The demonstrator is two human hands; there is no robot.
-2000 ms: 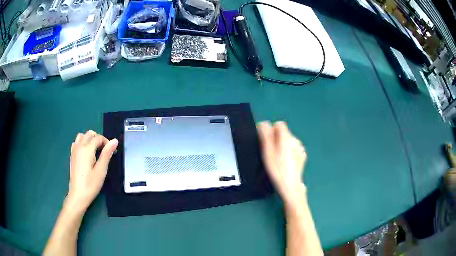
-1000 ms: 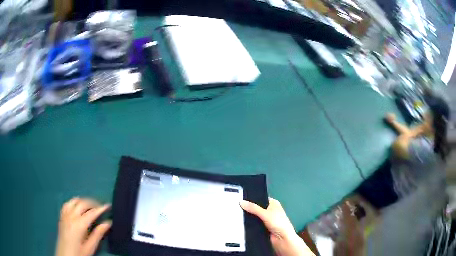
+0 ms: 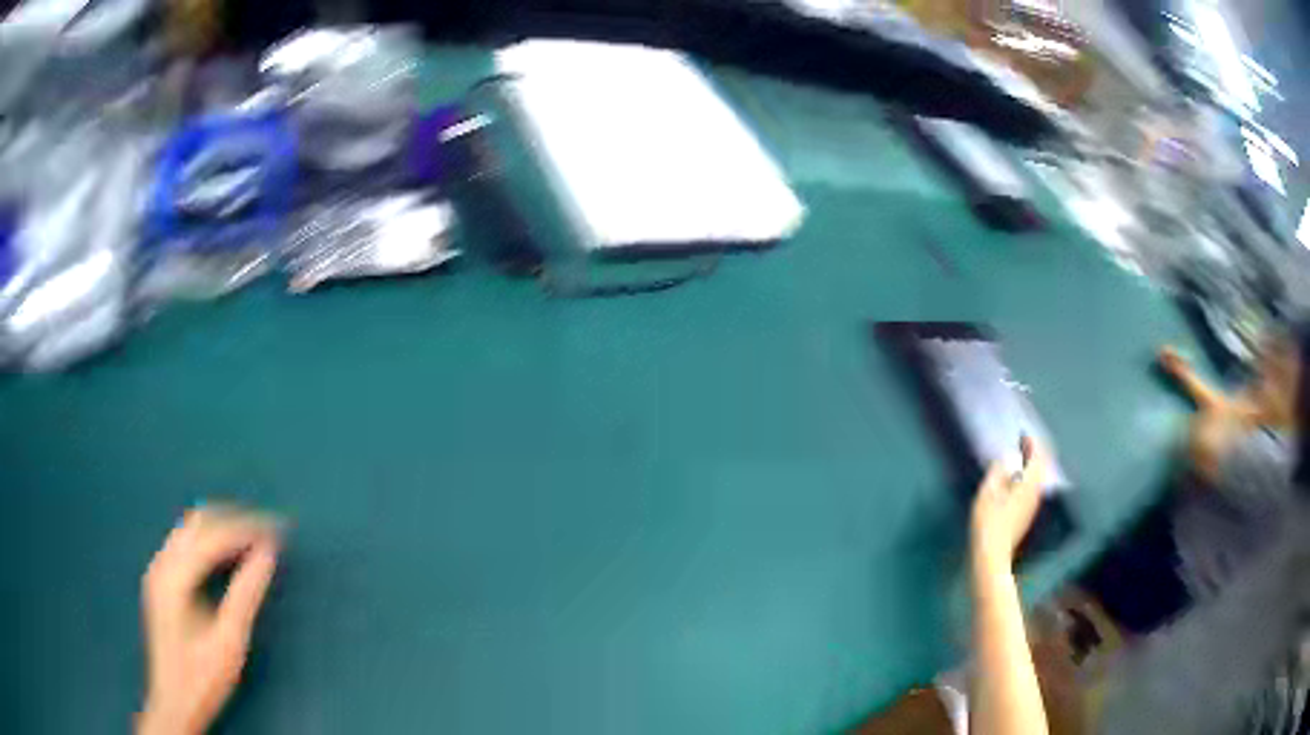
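The closed grey mini laptop point(image 3: 980, 391) lies on its black foam pad point(image 3: 920, 359) at the right side of the green mat, blurred and seen at a slant. My right hand point(image 3: 1010, 503) is at the near part of the laptop, fingers on its face and edge; the blur hides the exact grip. My left hand point(image 3: 213, 582) is over the mat at the lower left, fingers curled and apart, holding nothing.
A white block point(image 3: 654, 144) stands at the back, with the dark screwdriver point(image 3: 496, 194) beside it. A blue bin point(image 3: 223, 180) and bagged parts are at the upper left. Another dark device point(image 3: 977, 165) lies further back right. A person point(image 3: 1236, 431) sits at the right edge.
The laptop and its pad have moved from in front of me to the right side of the mat, with my right hand on them. My left hand stays at the left.
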